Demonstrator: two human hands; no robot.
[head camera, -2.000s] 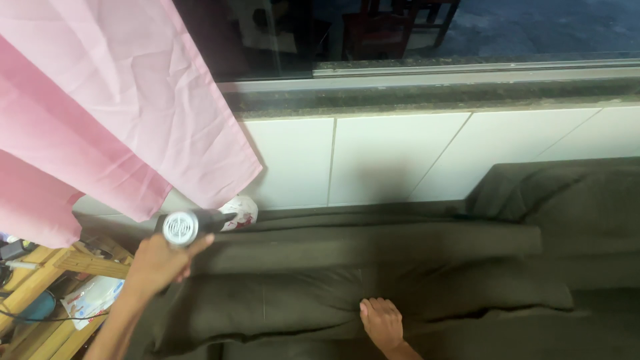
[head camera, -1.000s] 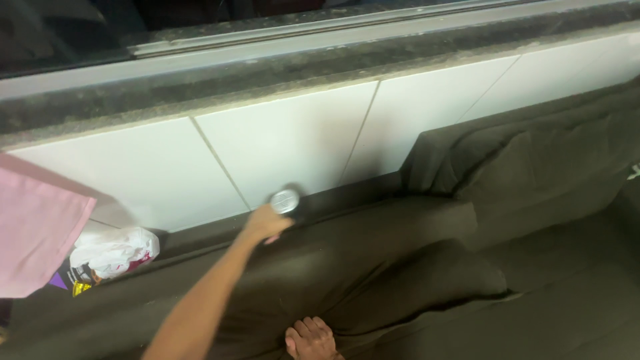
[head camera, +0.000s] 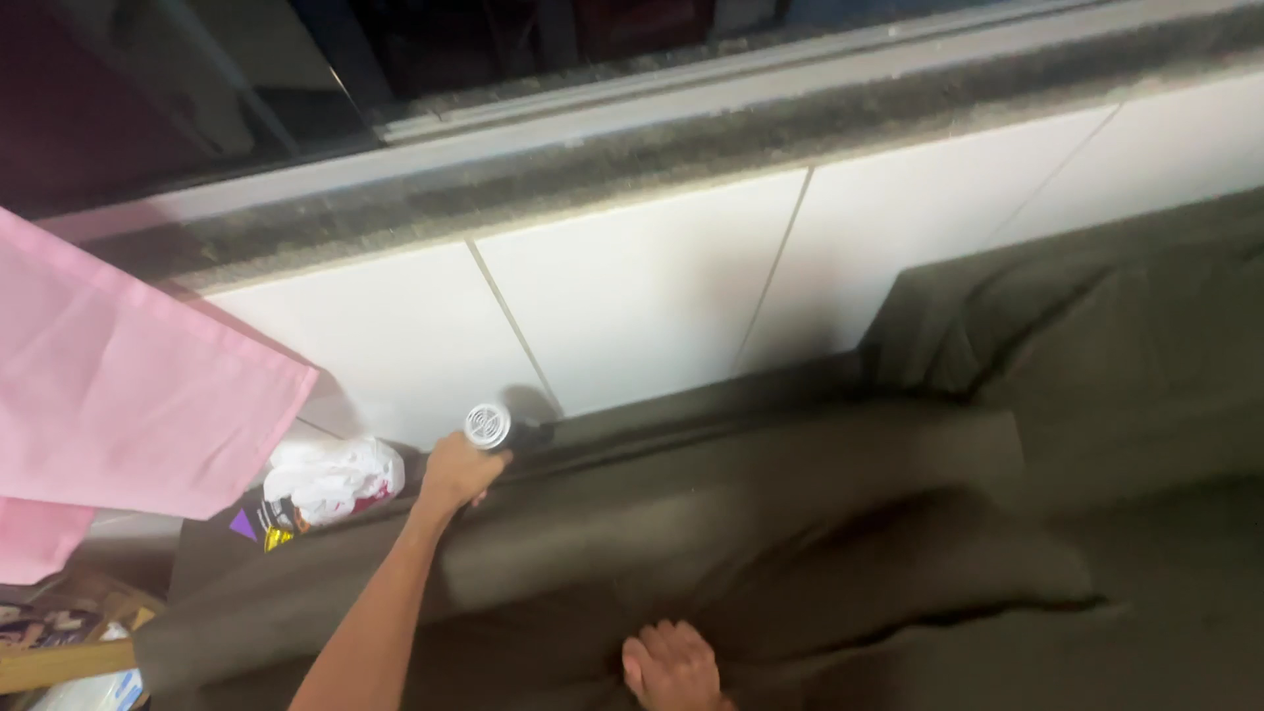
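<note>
My left hand (head camera: 459, 474) grips a dark handheld device with a round, silvery slotted end (head camera: 488, 426), perhaps a hair dryer; its far part is blurred against the sofa back. The hand is over the top edge of the dark fabric-covered sofa (head camera: 612, 533), close to the tiled wall. My right hand (head camera: 671, 664) lies lower down on the sofa fabric with its fingers curled, and creases run out from it. Whether cloth is pinched in those fingers cannot be told.
A white plastic bag (head camera: 331, 479) with printed packaging rests on the sofa's top at left. Beside it hangs a pink curtain (head camera: 138, 385). White wall tiles (head camera: 642, 286) and a stone sill (head camera: 553, 178) run behind. A wooden shelf (head camera: 69, 664) stands at lower left.
My left hand with the device was beside the plastic bag two seconds ago and is now to the right of it, along the sofa top. The view has swung noticeably.
</note>
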